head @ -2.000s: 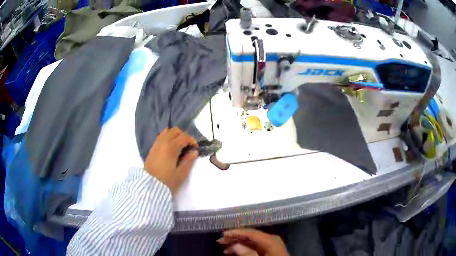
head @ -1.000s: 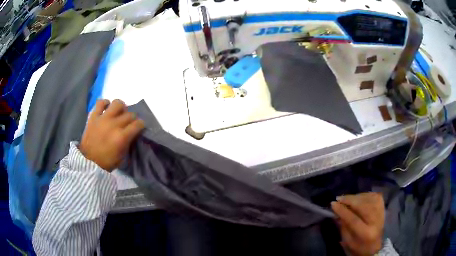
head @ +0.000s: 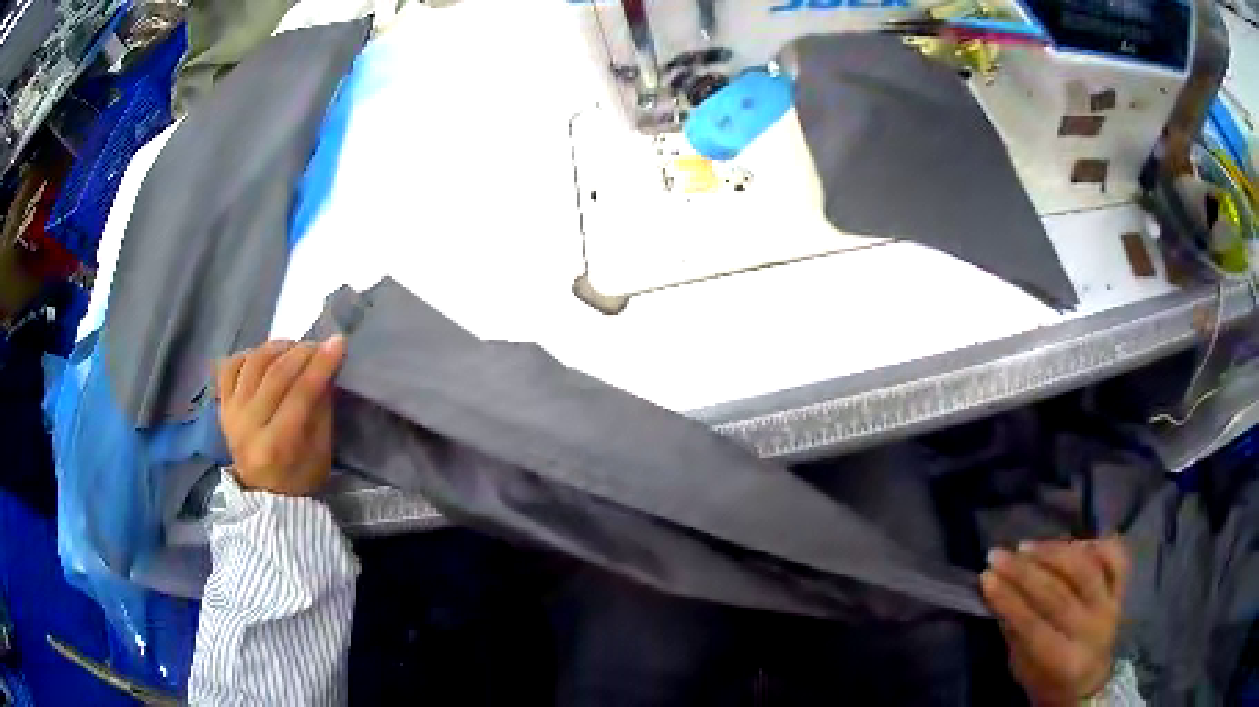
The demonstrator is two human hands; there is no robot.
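A long dark grey joined work piece is stretched between my hands across the table's front edge, its lower part folded and hanging over the edge. My left hand grips its left end at the left of the table. My right hand grips its narrow right end, past the front edge. The white sewing machine stands behind, its head cut off by the top of the picture. A blue oval piece is beside the needle area.
Stacked grey cut pieces lie at the left table edge over blue plastic. A small grey cut piece rests against the machine arm. An edge ruler runs along the front. Grey fabric is heaped below right. Yellow threads hang at far right.
The view has tilted down. Two seconds ago the grey piece lay bunched left of the needle; it is now pulled forward and stretched. My right hand, empty-looking then, now holds its right end.
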